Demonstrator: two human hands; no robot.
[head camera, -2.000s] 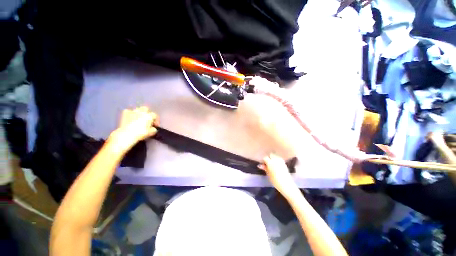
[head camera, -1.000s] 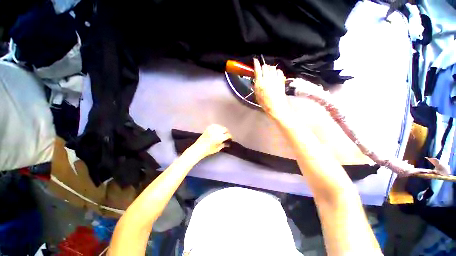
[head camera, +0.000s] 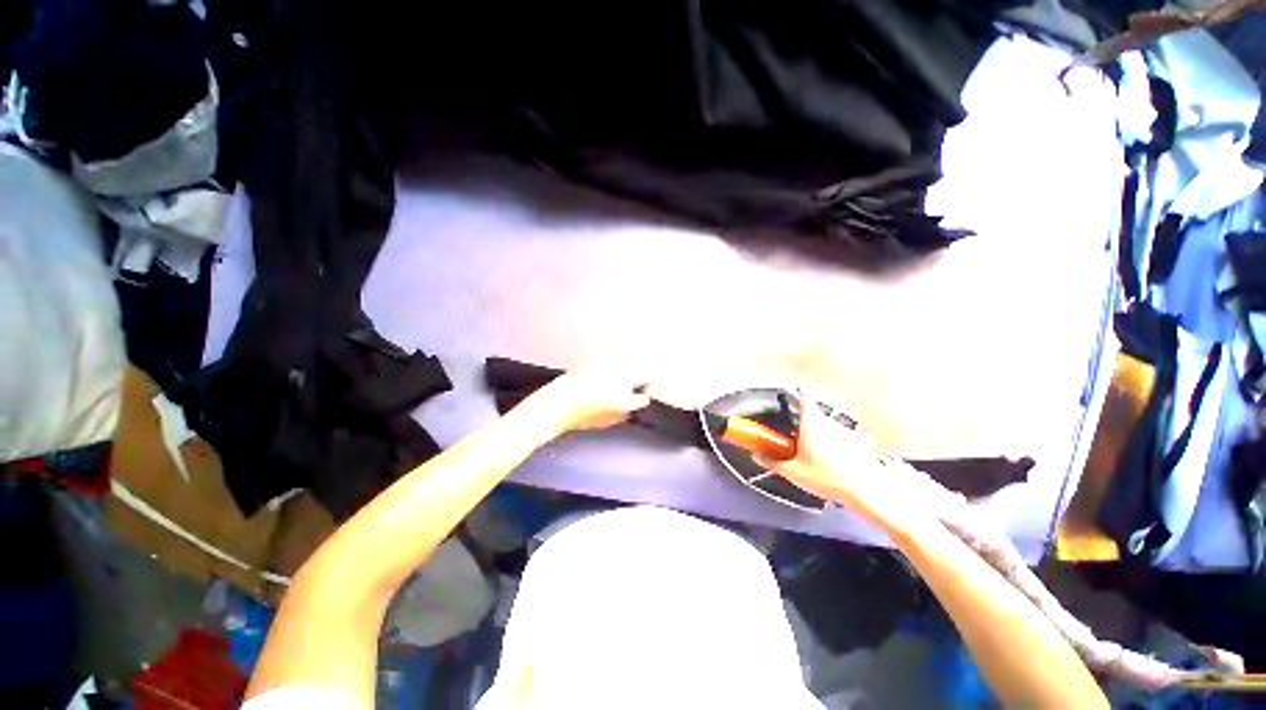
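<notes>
A long narrow black fabric strip (head camera: 972, 474) lies along the near part of the white-covered table (head camera: 555, 264). My left hand (head camera: 605, 398) is on the strip left of its middle, fingers closed down at its edge; whether it pinches the cloth is hard to see. My right hand (head camera: 822, 451) is shut on the orange handle of the steam iron (head camera: 757, 441). The iron stands over the strip, right of my left hand, and hides part of it. The wrapped hose (head camera: 1027, 580) runs from the iron under or behind my right forearm toward the lower right.
A large black fabric heap (head camera: 625, 97) covers the far side. Black strips (head camera: 313, 402) hang over the left corner. An orange-brown block (head camera: 1107, 465) is at the right edge, with light blue and navy pieces (head camera: 1208, 305) beyond. A stuffed white sack (head camera: 56, 305) bulges at left.
My right hand took hold of the iron at the far heap and brought it nearer, onto the strip. My left hand moved from the strip's left end to nearer its middle. The view shifted.
</notes>
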